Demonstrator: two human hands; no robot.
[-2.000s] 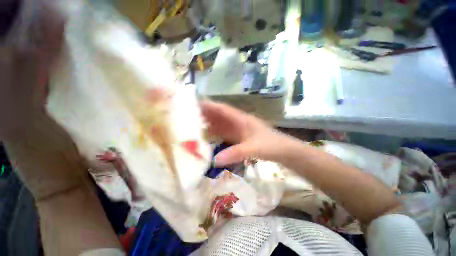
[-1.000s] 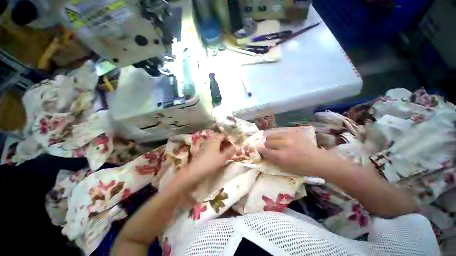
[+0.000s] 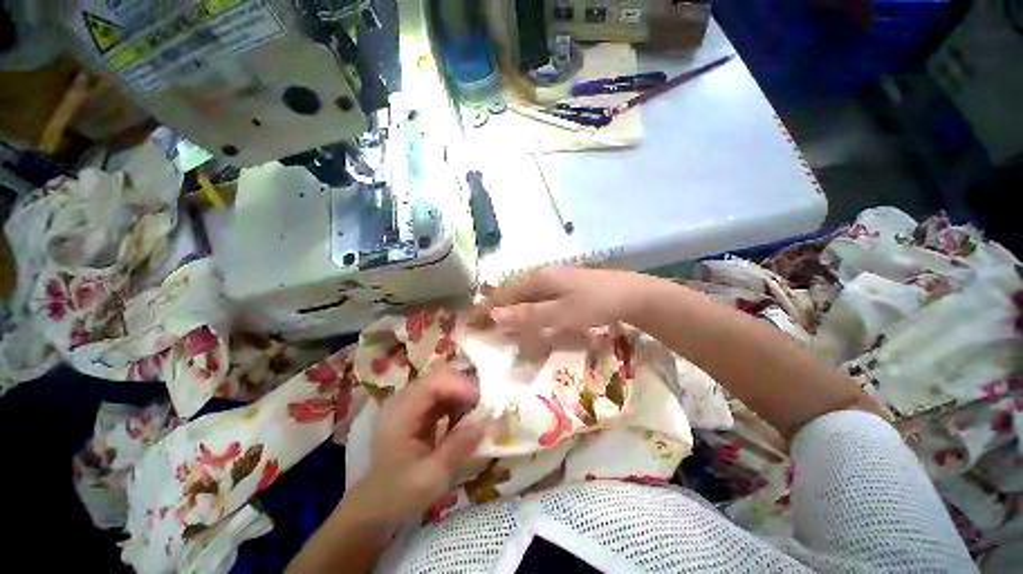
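Note:
A cream floral fabric garment piece (image 3: 567, 404) lies gathered over the lap in front of the sewing machine bed, with a brightly lit patch at its middle. My left hand (image 3: 421, 443) is at its left side, with curled fingertips and thumb pinching the cloth. My right hand (image 3: 561, 305) lies across the upper edge of the fabric, palm down with fingers pointing left; its fingertips are blurred against the cloth, so its hold is unclear. Both hands are just below the machine bed (image 3: 275, 241).
The sewing machine head (image 3: 241, 84) is at the upper left. A dark-handled tool (image 3: 482, 211) and a white pen (image 3: 555, 193) lie on the white table (image 3: 718, 168). Dark slim tools (image 3: 617, 84) lie by a beige cloth. Floral fabric heaps lie left (image 3: 101, 269) and right (image 3: 931, 303).
The hands, earlier close together on bunched cloth, are now apart: the left lower, the right flatter and slightly higher. The cloth between them is more spread out. The camera view has shifted slightly.

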